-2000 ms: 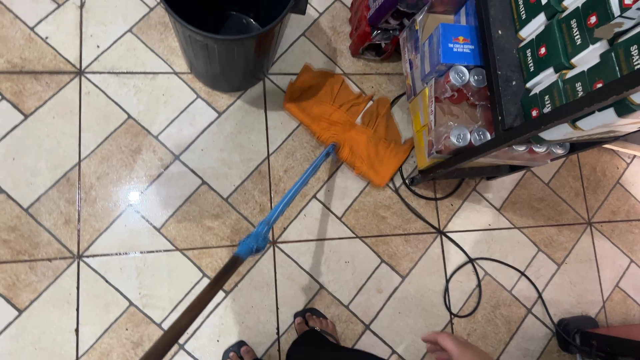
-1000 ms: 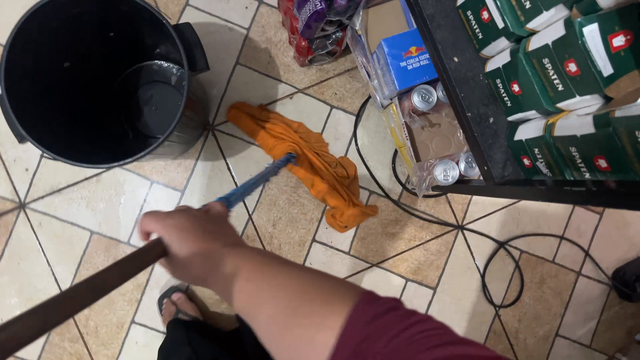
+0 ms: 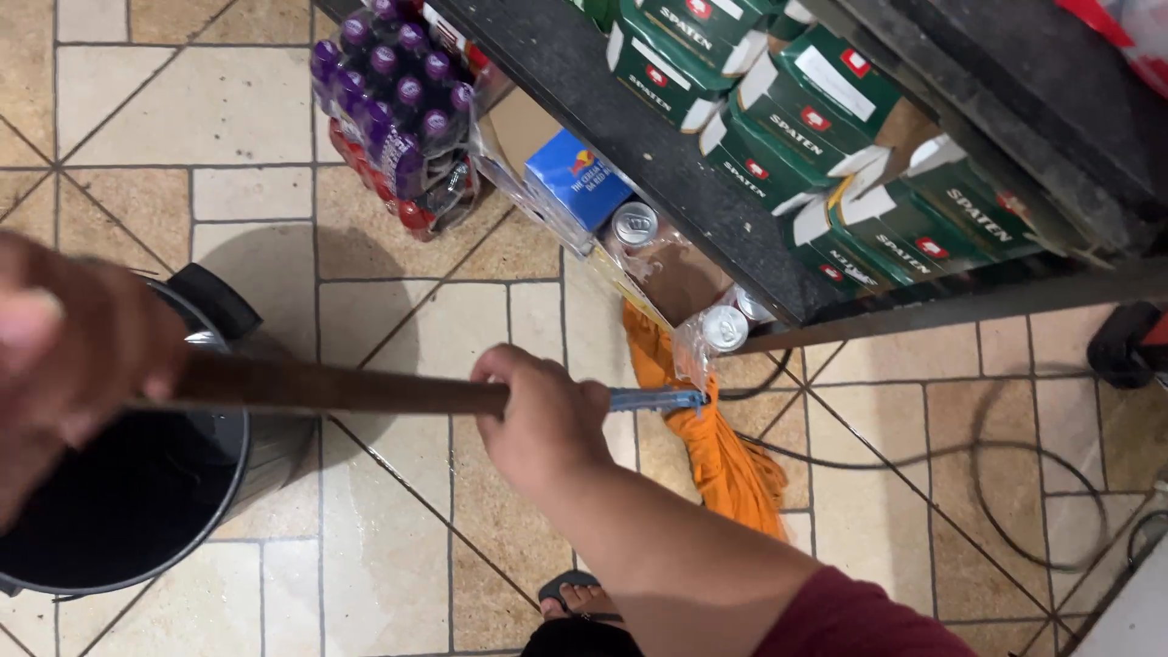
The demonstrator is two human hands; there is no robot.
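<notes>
A mop pole with brown shaft (image 3: 338, 388) crosses the view from the left, its blue lower part (image 3: 652, 400) meeting an orange cloth (image 3: 716, 456) on the tiled floor. My right hand (image 3: 547, 411) is closed around the shaft near the blue part. Blurred and close to the camera at the left edge, my left hand (image 3: 82, 338) grips the shaft's upper stretch. The cloth lies bunched beside the shelf's lower corner, partly hidden under a torn pack of cans. Beneath the pole at the left stands a black bucket (image 3: 235, 484) with dark contents.
A dark shelf (image 3: 675, 173) with green beer cartons (image 3: 785, 137) fills the upper right. Beside it are a blue Red Bull box (image 3: 577, 180), cans (image 3: 725, 328) and shrink-wrapped purple-capped bottles (image 3: 401, 91). A black cable (image 3: 858, 464) loops over the floor at the right. My sandaled foot (image 3: 584, 598) is below.
The orange cloth has moved from the open floor to against the shelf corner and can pack. My left hand has come into view on the shaft. The view has shifted.
</notes>
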